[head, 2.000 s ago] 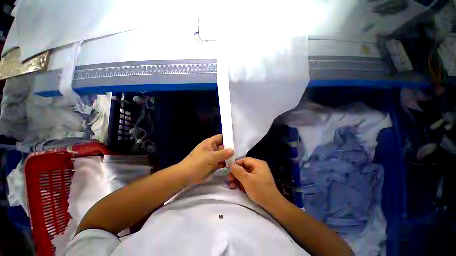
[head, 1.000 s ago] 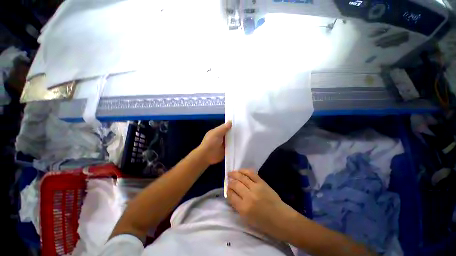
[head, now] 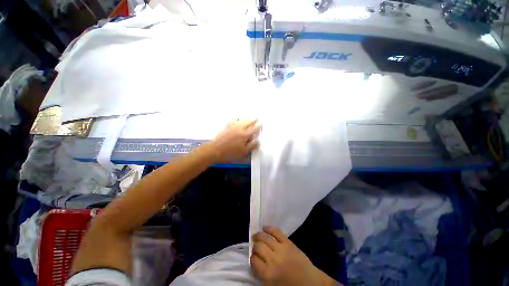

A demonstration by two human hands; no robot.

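Note:
A white garment panel [head: 307, 167] runs from under the needle area of the sewing machine [head: 329, 50] over the table's front edge towards my lap. A narrow folded band [head: 255, 195] lies along its left edge. My left hand [head: 239, 138] holds the panel's left edge at the table front, fingertips partly lost in glare. My right hand [head: 273, 258] holds the band's lower end near my lap. The presser foot [head: 263, 72] sits at the panel's far end; bright light hides whether it touches the cloth.
Stacked white pieces [head: 128, 72] cover the table's left. A white strip [head: 111, 139] hangs over the grey front edge [head: 390, 155]. A gold-brown packet [head: 61, 123] lies at the left corner. A red basket [head: 61, 243] stands lower left; blue and white cloth [head: 402, 240] lies lower right.
The view has tilted up, showing more of the machine. My left hand has moved up the panel's edge onto the table front. My right hand stays at the lower end, now farther from the left.

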